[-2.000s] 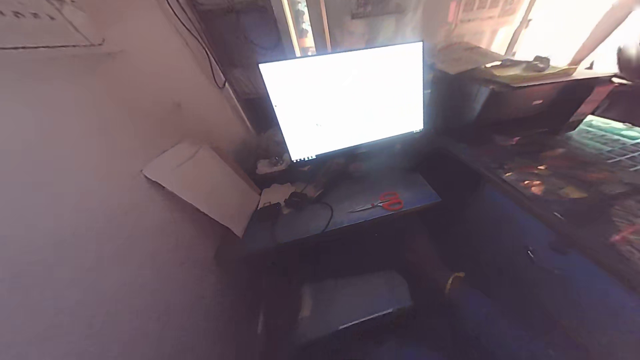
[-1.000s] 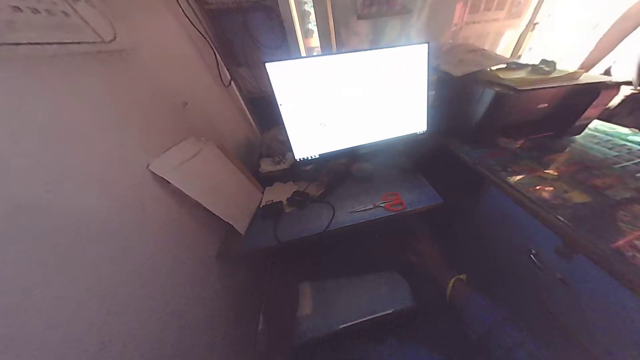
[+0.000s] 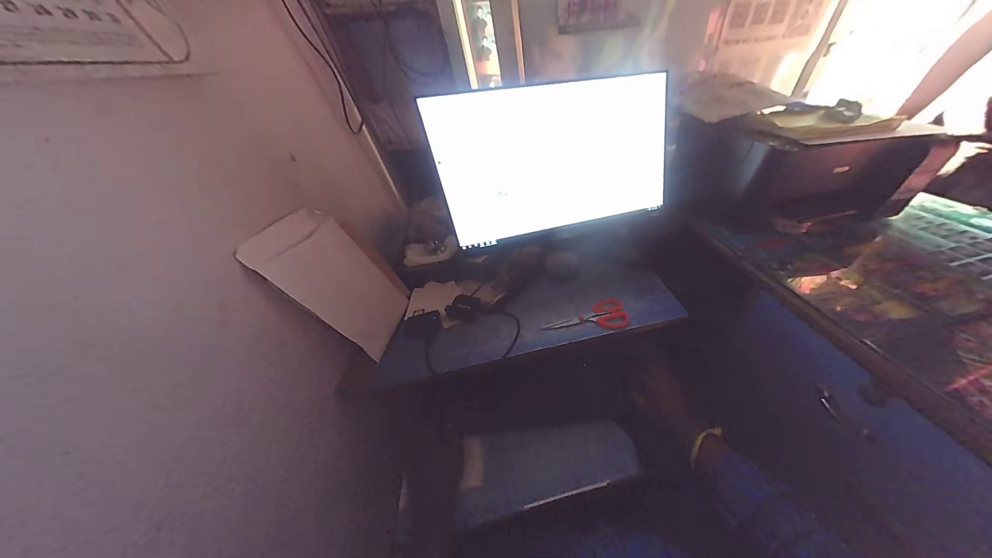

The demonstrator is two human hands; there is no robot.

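Note:
My right hand [image 3: 657,391], with a yellow band at its wrist, reaches into the dark space below the desk's front edge; shadow hides its fingers and whatever they touch. Left of it is a dark shape that may be my left arm, but no left hand can be made out. Scissors with red handles [image 3: 611,314] lie on the blue desk [image 3: 566,298], above my right hand. A black cable with connectors [image 3: 463,308] lies at the desk's left part, beside some papers. Behind them a monitor [image 3: 550,159] glows white. Below the desk is a flat bluish surface [image 3: 550,469], perhaps a seat.
White folded card or paper [image 3: 329,279] leans on the left wall. A printer [image 3: 821,174] with papers on top stands at the right, on a counter [image 3: 868,310] with a patterned top. The counter's blue front [image 3: 821,372] borders my right arm. Dark cables hang behind the monitor.

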